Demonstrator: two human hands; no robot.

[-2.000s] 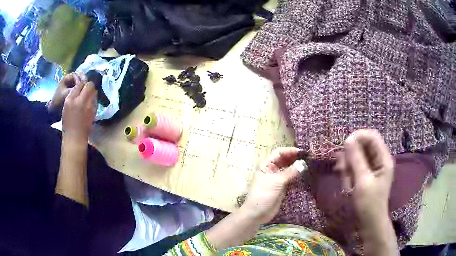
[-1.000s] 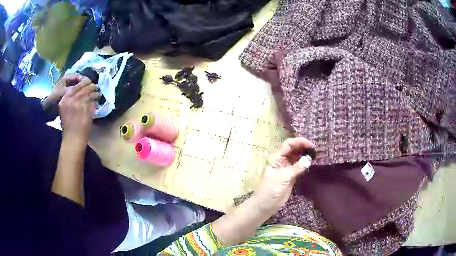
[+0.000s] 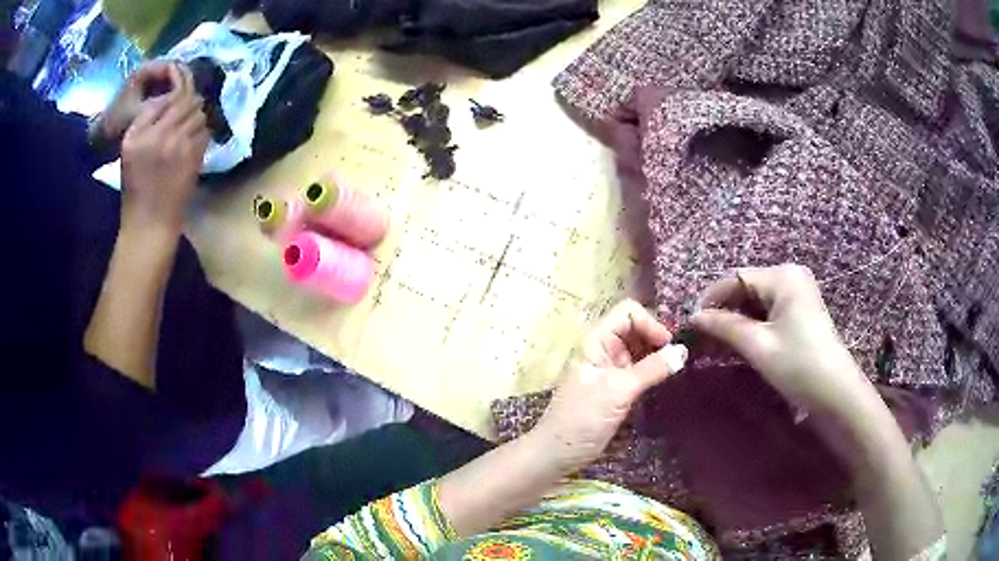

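The burgundy-grey tweed coat [image 3: 756, 208] lies on the right, with its smooth maroon lining [image 3: 745, 438] showing below. My left hand [image 3: 603, 384] pinches a small dark fastener [image 3: 684, 338] at the coat's edge between thumb and fingertips; a small pale spot shows on the thumb tip. My right hand [image 3: 778, 323] is at the fastener from the right, thumb and index finger pinched together beside it. A thin pale thread [image 3: 876, 261] shows over the tweed to the right. No needle can be made out in the right fingertips.
Three thread cones, one hot pink [image 3: 329, 268], stand or lie on the pale table [image 3: 438, 329]. Small dark pieces [image 3: 427, 126] lie behind them. At left a person's hands [image 3: 164, 142] work by a white-blue plastic bag [image 3: 257, 88]. Black garments [image 3: 471, 27] lie at the far side.
My right hand, out of view one second ago, is back at the fastener. The view has shifted, so table items sit higher. My left hand still pinches the coat's edge.
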